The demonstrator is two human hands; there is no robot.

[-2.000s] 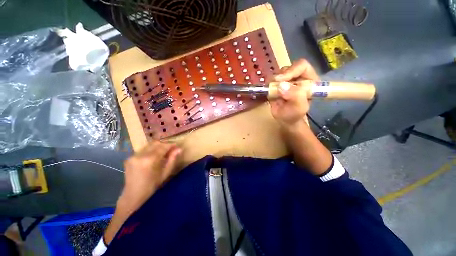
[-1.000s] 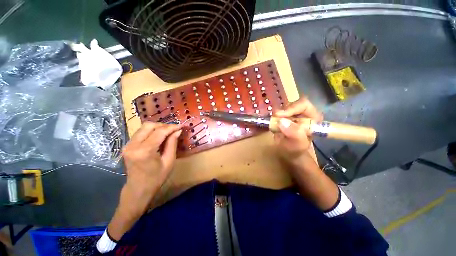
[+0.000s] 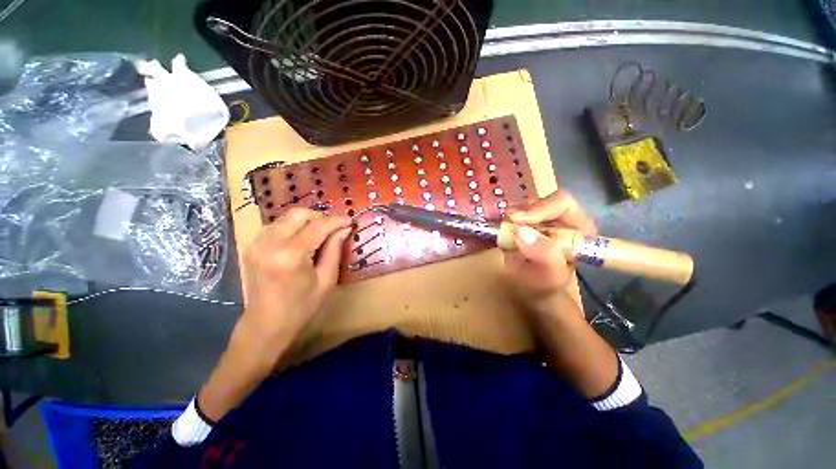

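The reddish-brown holding board (image 3: 423, 218) has rows of dark holes and shiny silver terminals (image 3: 472, 185). Several dark leads (image 3: 369, 249) lie side by side at its lower middle. My right hand (image 3: 547, 245) grips the soldering iron (image 3: 632, 258) by its pale handle, its dark barrel pointing left and its tip low over the board's middle. My left hand (image 3: 298, 260) pinches a thin strand over the board's left part; its end meets the iron's tip area. I cannot tell whether it is solder wire or a lead. This hand hides the board's lower left part.
Cardboard (image 3: 431, 310) lies under the board. A black fume fan (image 3: 374, 78) stands behind it. The iron stand with yellow sponge (image 3: 642, 168) is at right. Plastic bags (image 3: 110, 220), white tissue (image 3: 183, 103), a solder reel holder (image 3: 50, 324) and a blue bin (image 3: 66, 430) are at left.
My left hand has risen from the cardboard's lower edge onto the board, and its fingertips have moved closer to the iron's tip. The iron stays in my right hand. The view has shifted.
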